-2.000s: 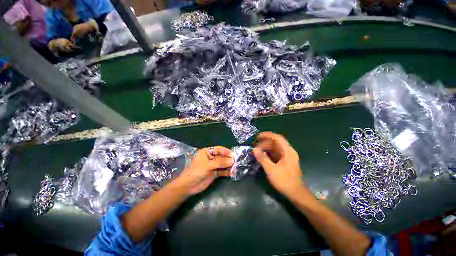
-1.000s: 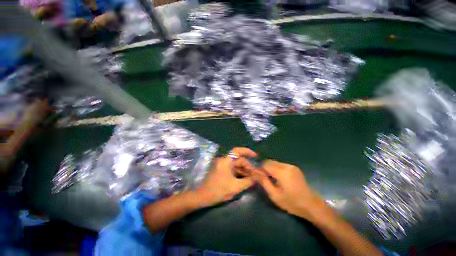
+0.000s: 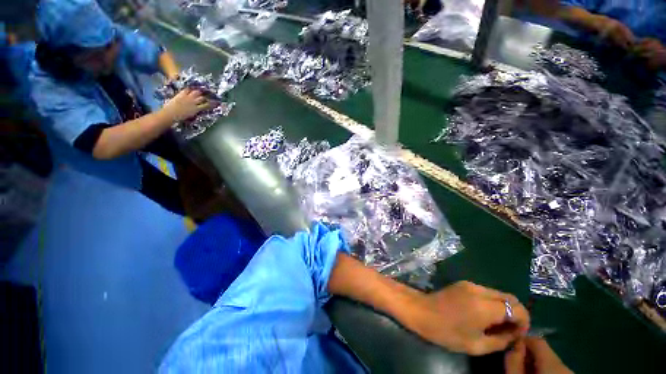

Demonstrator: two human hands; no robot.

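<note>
My left hand (image 3: 471, 318), with a finger ring, is at the lower right, fingers pinched together. My right hand (image 3: 544, 359) is cut off by the bottom edge, its fingertips against the left ones. A small glinting piece (image 3: 540, 333) shows between them, mostly hidden; I cannot tell whether it is a bag or a part. A large clear poly bag of parts (image 3: 365, 197) slumps on the green bench left of my hands. A large heap of small bagged pieces (image 3: 555, 146) lies beyond the seam strip; one small bag (image 3: 551, 270) sticks out towards my hands.
A person in a blue smock and cap (image 3: 95, 95) reaches into a shiny heap (image 3: 197, 102) at the upper left. A grey post (image 3: 385, 73) stands behind the poly bag. A blue stool (image 3: 215, 256) is beside my sleeve. Another person's hands (image 3: 621, 33) show at the upper right.
The view has swung left, bringing in the neighbouring person and blue floor; the loose ring pile has left view. My hands have shifted to the lower right; the clear bag seen earlier between them no longer shows clearly.
</note>
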